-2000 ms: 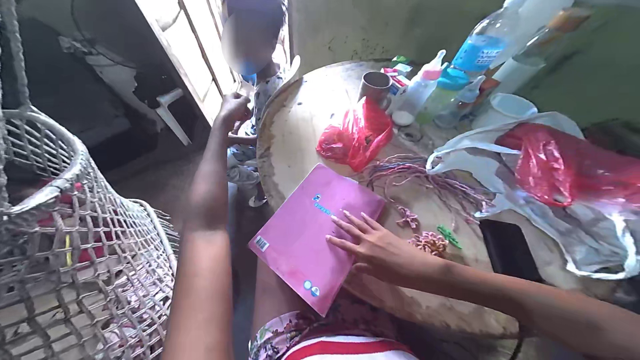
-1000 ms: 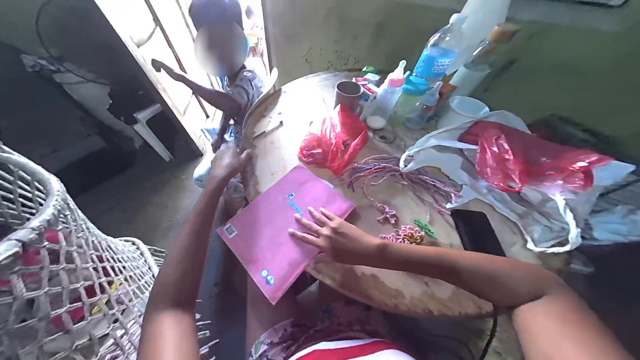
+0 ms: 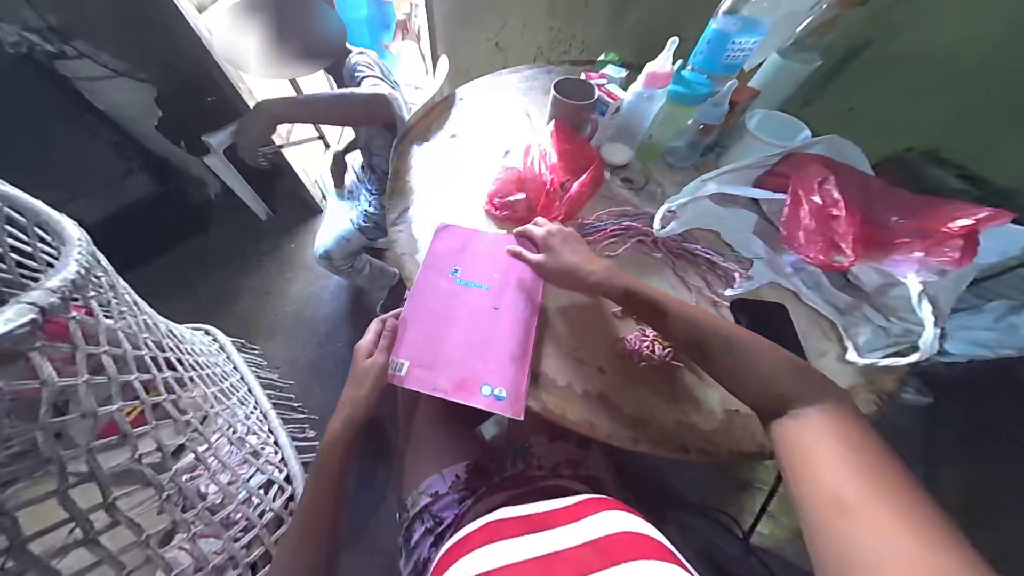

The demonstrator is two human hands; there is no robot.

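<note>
A pink folder or thin book [image 3: 472,320] lies partly on the round wooden table [image 3: 640,408], its lower part reaching over the edge above my lap. My left hand [image 3: 374,356] grips its left edge, with the fingers partly hidden. The fingers of my right hand [image 3: 556,254] are bent over its top right corner. Just beyond that corner sits a red plastic bag [image 3: 548,180]. Strands of pink and grey cord [image 3: 656,244] spread to the right of my right hand, and a small heap of pink loops [image 3: 646,346] lies below my right forearm.
Behind stand a mug [image 3: 573,100], a baby bottle [image 3: 640,104], a water bottle [image 3: 728,40] and a white cup [image 3: 772,132]. White and red plastic bags [image 3: 872,212] and a black phone [image 3: 766,324] are at right. A person [image 3: 364,136] sits across; a netted chair [image 3: 160,384] stands at left.
My left hand has come back from the table's far left side to the folder's left edge. My right hand has moved from its middle to the top right corner. The folder has turned more upright.
</note>
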